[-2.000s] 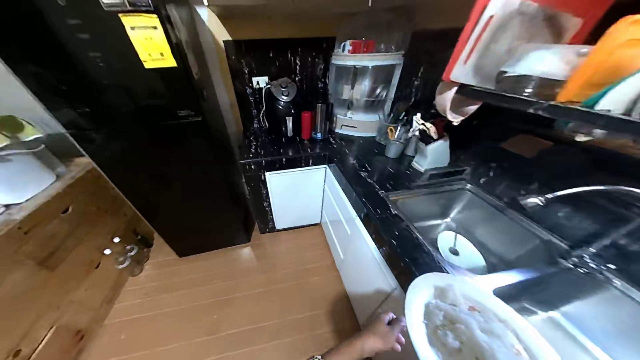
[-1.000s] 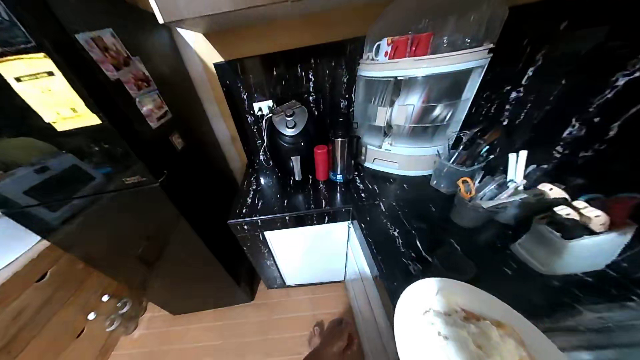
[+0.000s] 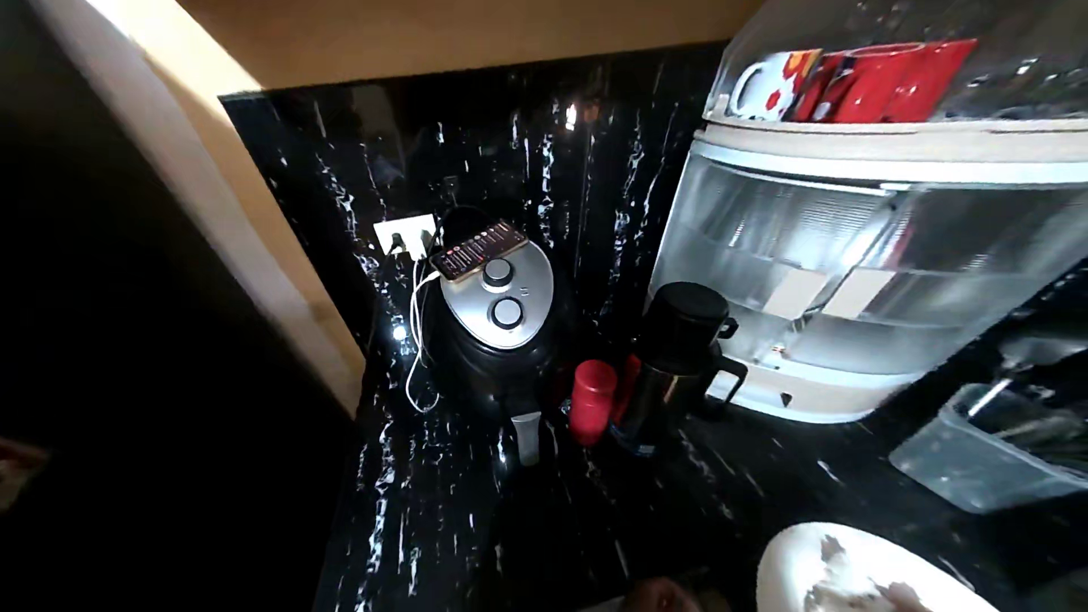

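Note:
At the bottom edge, my left hand shows only in part, dark and blurred; what its fingers do cannot be made out. To its right is a white oval dish of whitish food, cut off by the frame. My right hand is out of sight, and what supports the dish is hidden. Farther back, a black air fryer with a silver top and two knobs stands on the black marbled counter. A smartphone lies on its top, beside a white cable.
Right of the air fryer stand a red cylindrical container and a black flask with a handle. A clear-fronted cabinet bears mugs. A translucent utensil holder is at right, a wall socket behind.
The view has moved much closer to the air fryer corner. The dish has come along, away from the sink seen earlier. My left hand now shows only at the bottom edge.

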